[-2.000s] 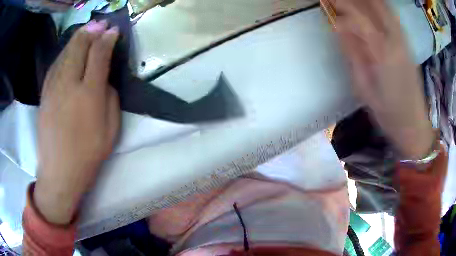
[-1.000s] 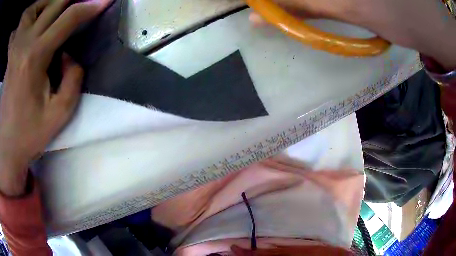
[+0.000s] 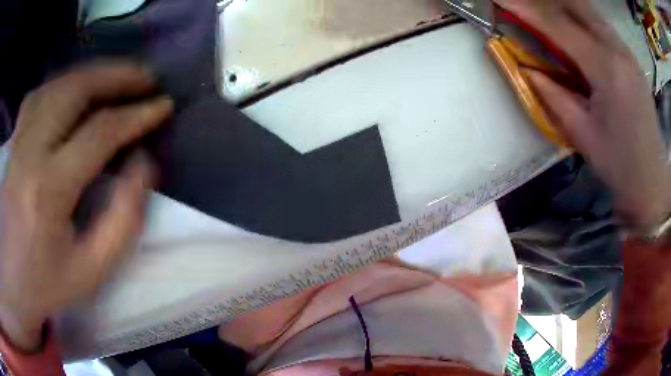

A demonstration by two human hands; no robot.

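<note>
A dark cloth (image 3: 294,183) lies across the white table, its notched, square-cut end pointing right and its lower edge curved. It joins darker bunched cloth at the upper left. My left hand (image 3: 88,169) is blurred over the left part of the cloth, fingers bent; whether it pinches the cloth cannot be told. My right hand (image 3: 588,103) is at the upper right, with fingers in the handle loops of the fabric scissors (image 3: 521,88), one loop orange-yellow and one red. The blades point to the upper left and are cut off by the top edge.
The white table (image 3: 441,132) has a printed ruler along its near edge, above the wearer's lap. The cream machine bed plate (image 3: 309,37), with a dark gap along its edge, is at the top. Dark cloth (image 3: 566,250) hangs at the right. Small tools (image 3: 651,26) lie far right.
The scissors have turned, and their blades now show at the top. The dark cloth has moved nearer the ruler edge. My left hand has shifted lower and right over the cloth.
</note>
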